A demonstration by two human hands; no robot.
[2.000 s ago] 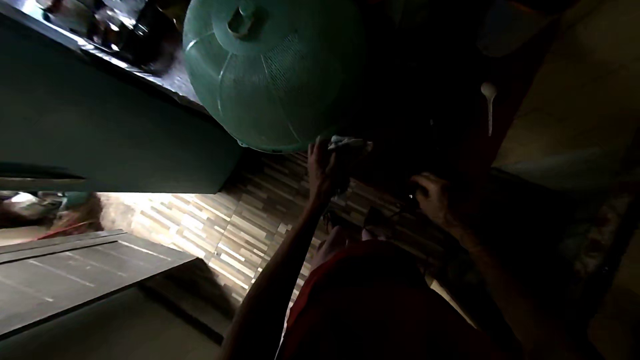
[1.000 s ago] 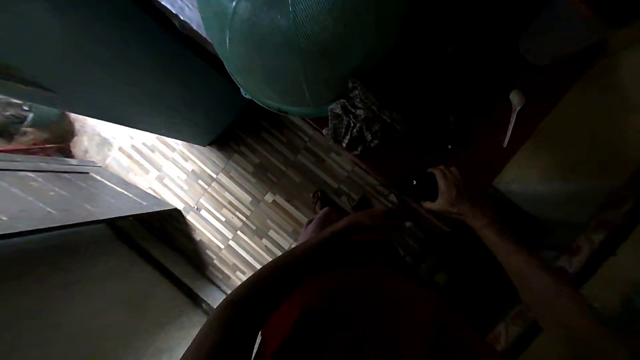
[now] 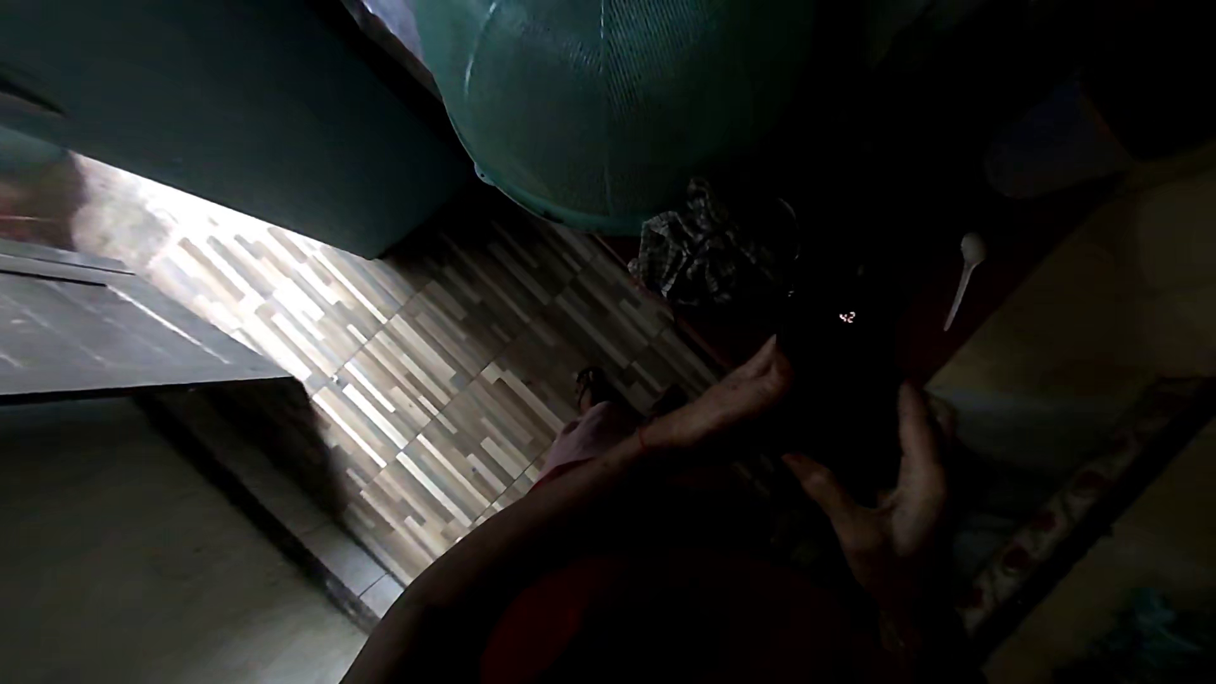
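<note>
My left hand [image 3: 731, 399] reaches in from the lower left, a thin red band at its wrist, its fingertips lost in shadow at the left of a very dark object. Small lit marks [image 3: 847, 317] show on or beside that object. On its lower right is my right hand [image 3: 888, 503], thumb and fingers spread around black shadow. Whether either hand grips anything cannot be told. A crumpled patterned cloth [image 3: 712, 252] lies above my left hand, against the rim of a green mesh dome cover [image 3: 617, 104]. A white plastic spoon [image 3: 967, 275] lies on a dark red surface [image 3: 936, 328].
Wood-patterned floor tiles [image 3: 456, 399] and a foot [image 3: 589, 437] show below the red surface's edge. A green cabinet or panel [image 3: 237, 104] stands upper left, a grey door-like panel [image 3: 114, 332] at the far left. A pale container [image 3: 1054, 142] sits in shadow at upper right.
My left hand, by the cloth at the dome's rim two seconds ago and hidden one second ago, is now beside the dark object. My right hand's fingers have spread. Lit marks now show.
</note>
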